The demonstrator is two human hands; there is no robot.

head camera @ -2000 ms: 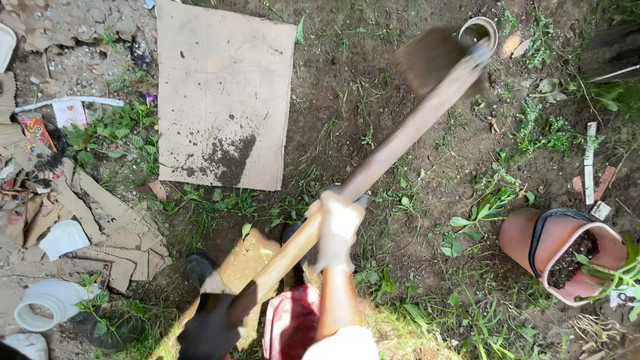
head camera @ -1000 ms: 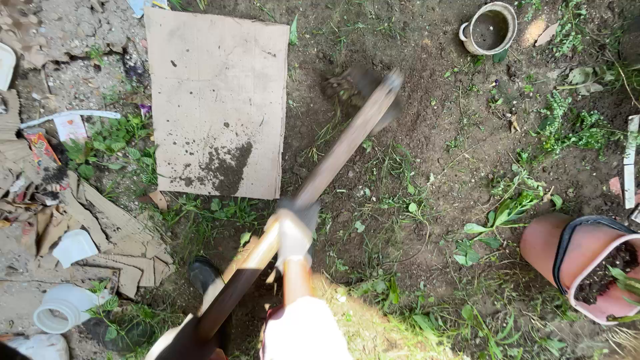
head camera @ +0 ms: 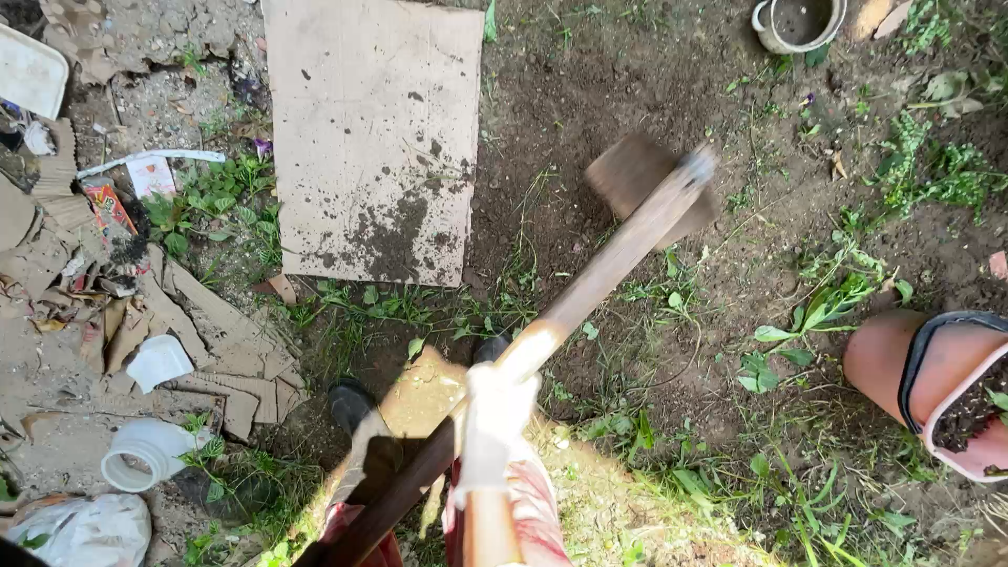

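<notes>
A hoe with a long wooden handle (head camera: 606,272) crosses the middle of the view, tilted from lower left to upper right. Its broad metal blade (head camera: 630,177) is blurred over bare soil. My right hand (head camera: 500,394), in a pale glove and overexposed by sunlight, is closed around the handle. The handle's lower end runs into shadow at the bottom edge, where my left hand cannot be made out. Left of the blade lies a flat cardboard sheet (head camera: 370,126) with scattered dark soil on it.
A pink bucket (head camera: 882,362) holding soil lies tilted at right. A small handled pot (head camera: 780,39) sits at upper right. At left are torn cardboard pieces (head camera: 228,346), a white plastic jar (head camera: 153,453) and a plastic bag (head camera: 98,531). Shoes (head camera: 350,405) stand below the cardboard sheet. Weeds grow around.
The hoe blade, beside the small pot two seconds ago, is now farther from it and closer to the cardboard sheet. My left hand, seen in shadow on the handle earlier, has left the view.
</notes>
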